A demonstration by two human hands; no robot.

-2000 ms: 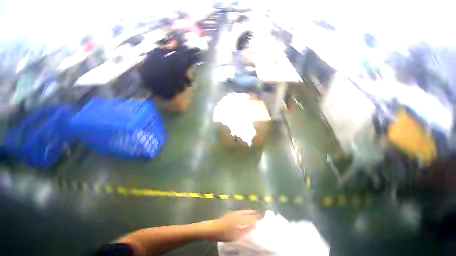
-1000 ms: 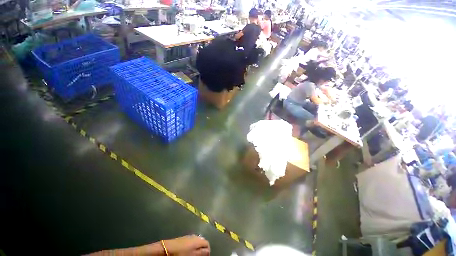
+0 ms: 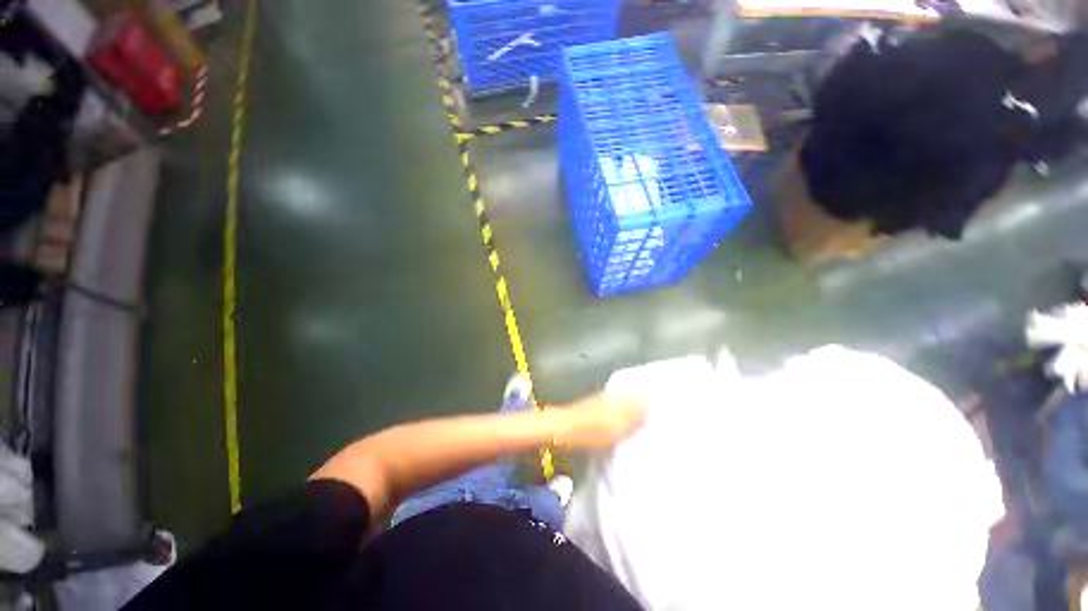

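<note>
A big overexposed bundle of white garments point(image 3: 799, 489) fills the lower right of the head view, wider than my body. My left hand point(image 3: 606, 421) lies against the bundle's upper left edge with bent fingers. The fingertips blend into the white glare, but the hand appears to grip the cloth. My right hand does not show; the bundle covers the area on that side.
A slatted blue plastic crate point(image 3: 644, 167) stands ahead, with another blue crate point(image 3: 531, 42) behind it. A black garment heap point(image 3: 919, 131) sits on a carton at upper right. Yellow tape point(image 3: 233, 287) edges the green aisle. A red box point(image 3: 137, 62) lies upper left.
The view has swung left and down. The white bundle has come largely into view at lower right, with my left hand now at its edge. The crates now appear further right.
</note>
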